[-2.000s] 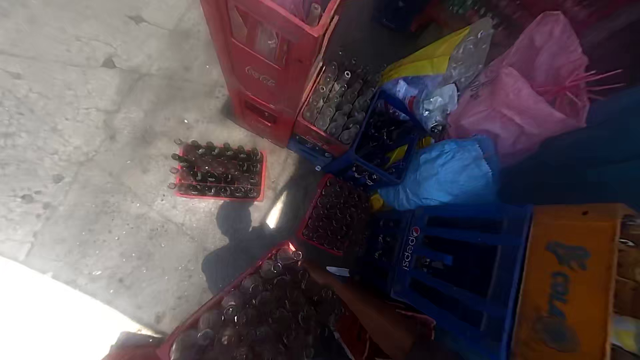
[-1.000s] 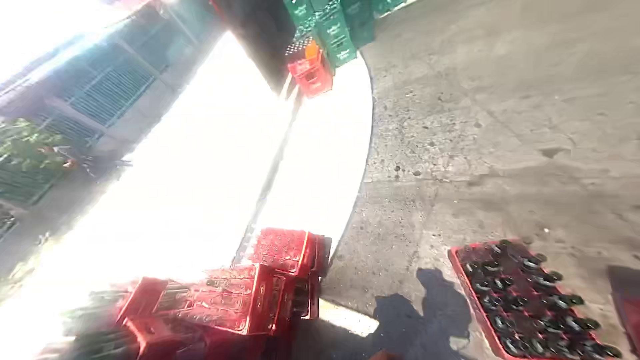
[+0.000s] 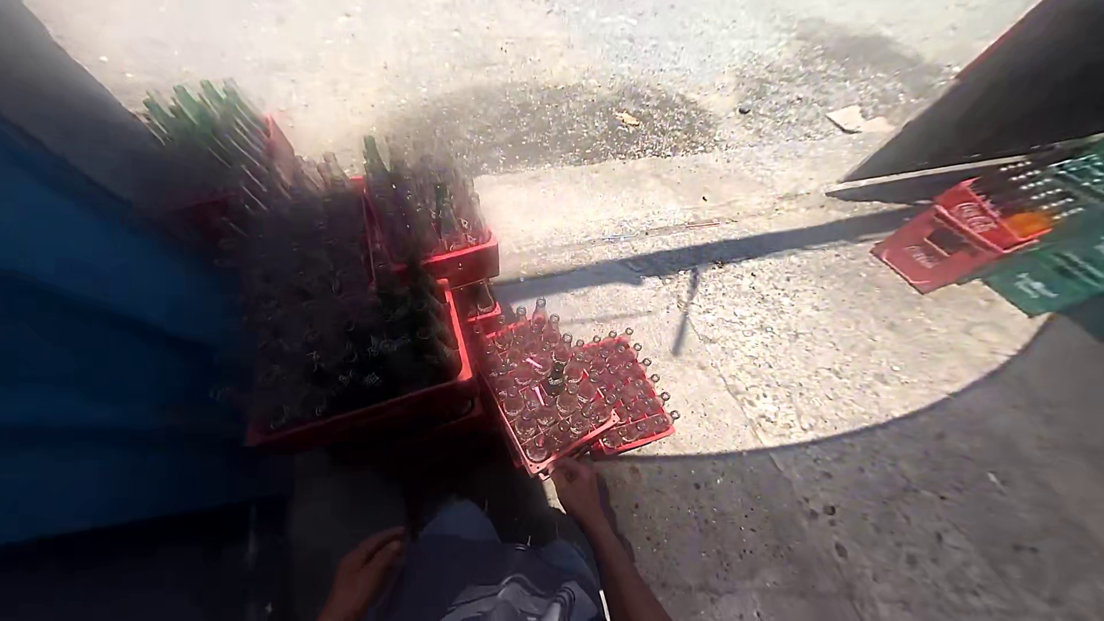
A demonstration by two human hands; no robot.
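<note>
A red plastic crate [image 3: 565, 453] full of clear glass bottles [image 3: 526, 401] stands tilted, partly over another red bottle crate [image 3: 642, 440]. My right hand [image 3: 573, 483] is at the near corner of the tilted crate, its fingers bent against the rim; whether they grip it cannot be told. My left hand [image 3: 373, 556] is low beside my body, away from the crates, with nothing visible in it. Its fingers are partly in shadow.
Stacked red crates with dark and green bottles [image 3: 379, 401] stand at the left beside a blue surface [image 3: 103, 345]. Another red crate [image 3: 470, 263] of bottles is behind them. Red crates [image 3: 927, 250] and green crates [image 3: 1052, 285] stand at the right on the concrete.
The view has swung strongly. Two seconds ago a bottle-filled red crate was close in front of me; both hands now show low in the view, the right one at a crate's corner.
</note>
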